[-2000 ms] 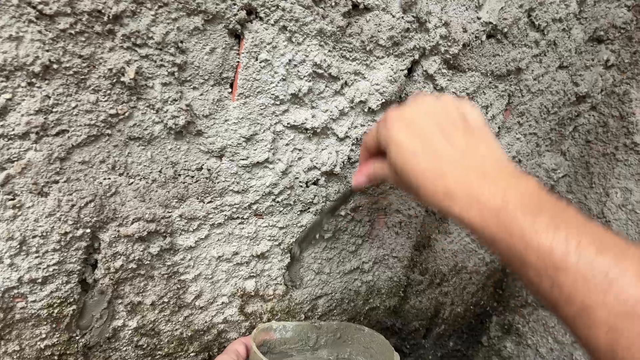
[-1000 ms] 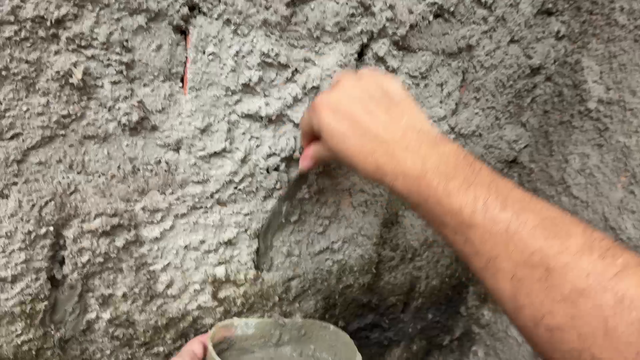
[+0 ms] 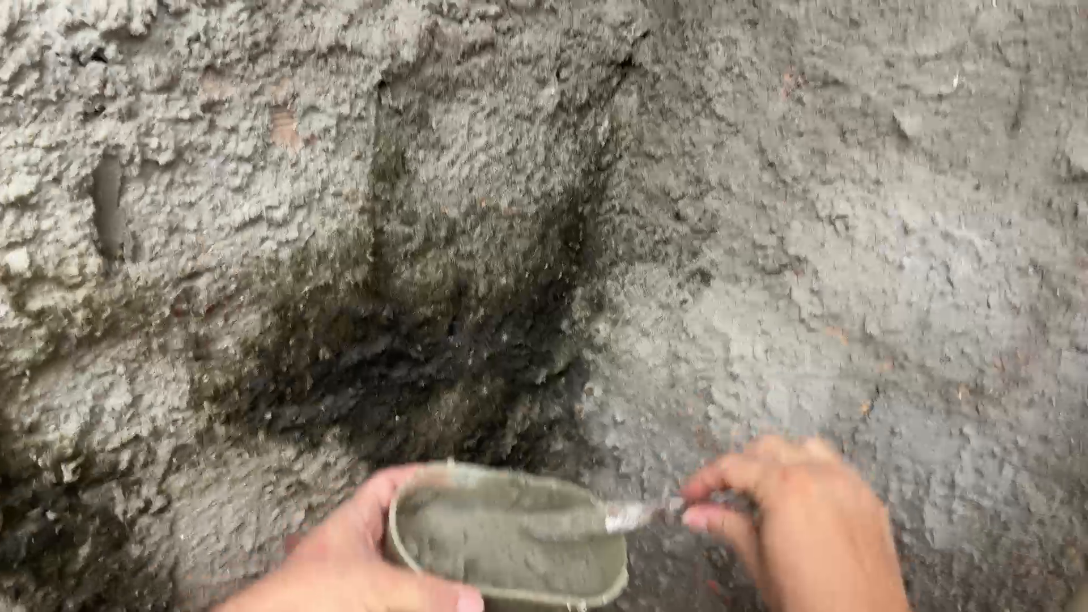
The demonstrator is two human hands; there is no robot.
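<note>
At the bottom centre, my left hand (image 3: 365,552) grips the left side of an oval tub (image 3: 625,586) holding wet grey mortar (image 3: 501,535). To the right of it, my right hand (image 3: 807,518) pinches a thin tool (image 3: 633,515), probably a small trowel or spatula, between thumb and fingers. The tool reaches over the tub's right rim, and its far end lies in or on the mortar, coated in grey. Behind both hands rises a rough wall (image 3: 493,153) covered in coarse grey mortar.
A dark, damp-looking hollow (image 3: 408,365) marks the wall's lower middle. A smoothed grey smear (image 3: 108,204) shows at the left, near a bare reddish patch (image 3: 286,127). The surface on the right (image 3: 892,297) is lighter and flatter.
My right hand has come down from the wall to the tub, bringing the tool with it. More of the tub and my left hand shows. The view has swung right and down.
</note>
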